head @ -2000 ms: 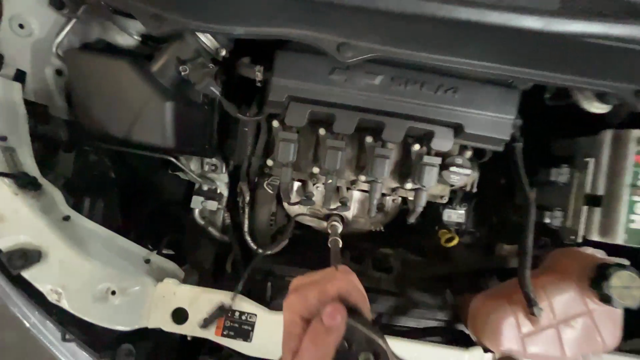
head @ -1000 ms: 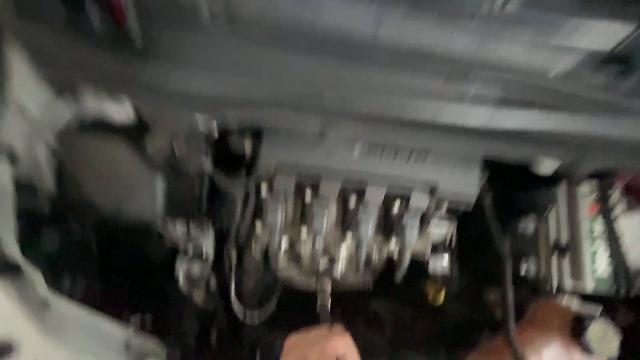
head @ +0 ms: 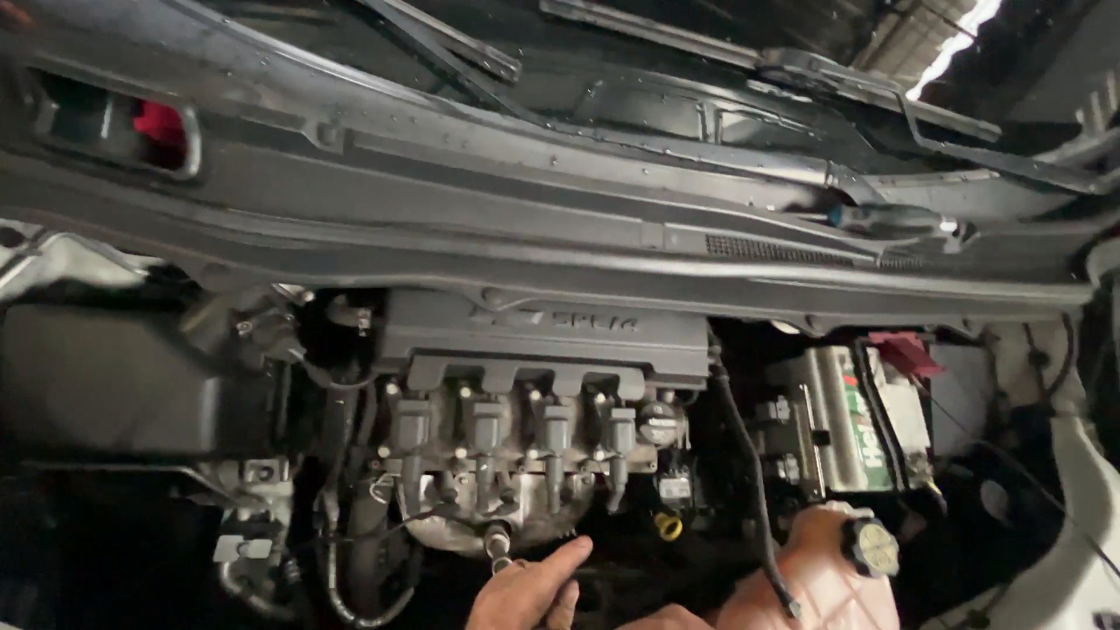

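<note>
My left hand (head: 523, 597) is low in the middle of the head view, around the lower part of a metal socket tool (head: 498, 544), with one finger extended to the right. The tool's upper end meets the front of the engine at a round fitting below the row of ignition coils (head: 486, 426). Its lower end is hidden by the hand. Only a small part of what looks like my right hand (head: 665, 618) shows at the bottom edge, just right of the left; its fingers and anything in them are out of view.
The black plastic engine cover (head: 542, 341) lies behind the coils. To the right are a battery (head: 840, 420), a black hose (head: 744, 446) and a pinkish coolant reservoir (head: 809, 577) with a dark cap. A yellow dipstick ring (head: 668, 526) sits nearby. A screwdriver-like tool (head: 892, 219) rests on the cowl.
The view has tilted up, bringing the cowl and wipers in. The left hand stays at the socket tool; one finger now extends right. The black tool part beside it earlier is out of sight.
</note>
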